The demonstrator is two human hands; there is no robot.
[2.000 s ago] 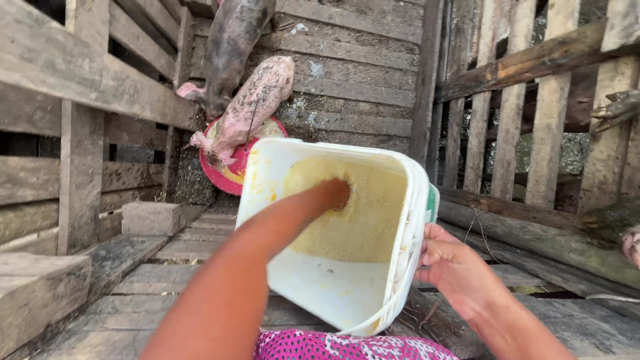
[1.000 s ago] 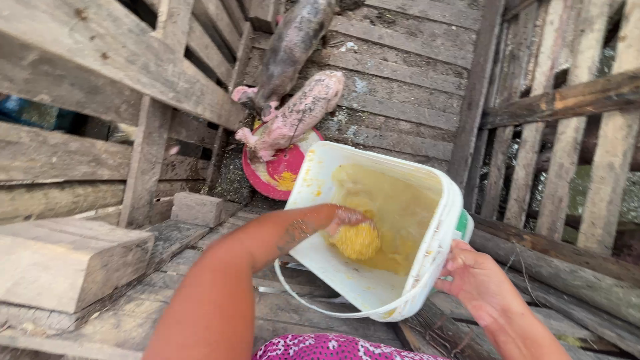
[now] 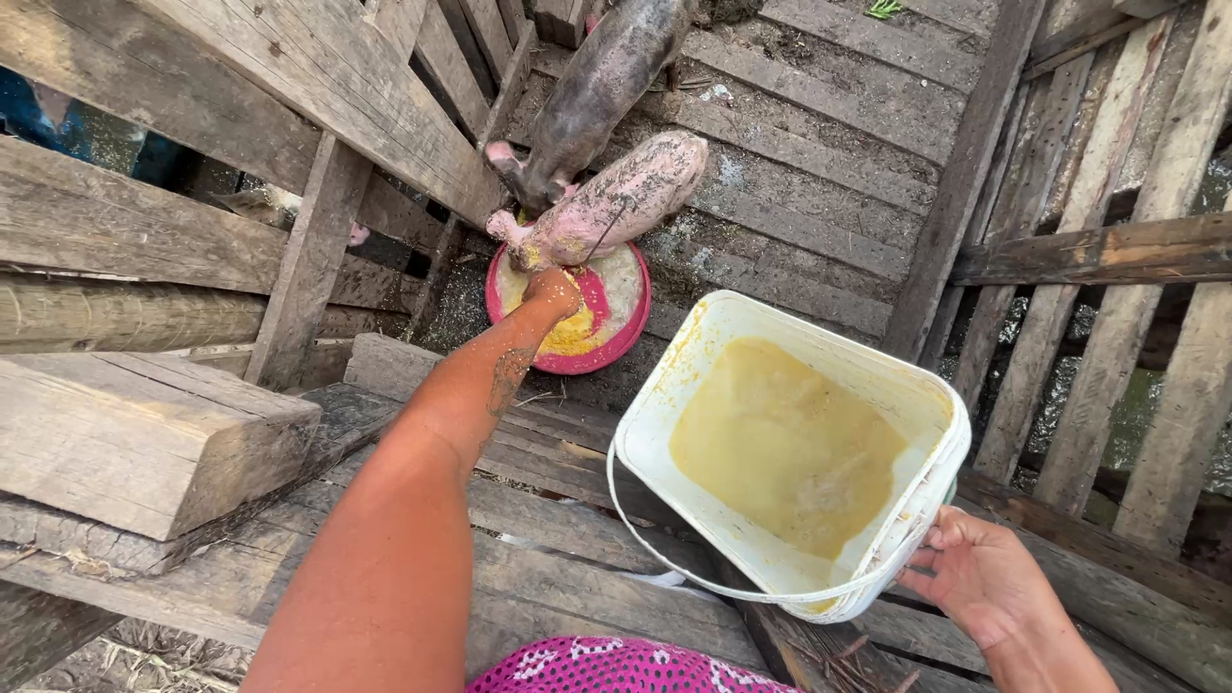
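My left hand [image 3: 555, 294] is over a pink plastic basin [image 3: 588, 363], beside the pigs' heads, with wet yellow feed [image 3: 575, 332] under and around it. Its fingers are partly hidden, so whether feed remains in them is unclear. A pinkish, dirt-speckled pig [image 3: 640, 192] and a dark grey pig [image 3: 599, 87] have their heads at the basin. With my right hand [image 3: 972, 568] I hold the right side of a white plastic bucket [image 3: 948, 443], tilted toward me. Yellowish, cloudy liquid [image 3: 780, 443] lies inside it, and its handle [image 3: 674, 568] hangs down on the near side.
A wooden plank fence [image 3: 318, 87] rises at the left, with a squared timber block [image 3: 144, 433] below it. At the right stands a slatted wooden partition [image 3: 1097, 255]. The pen floor [image 3: 818, 192] is of dirty boards with gaps.
My left hand, inside the bucket earlier and holding a clump of yellow feed one second ago, has moved out to the pink basin. More yellow feed shows there now. My right hand stays on the bucket.
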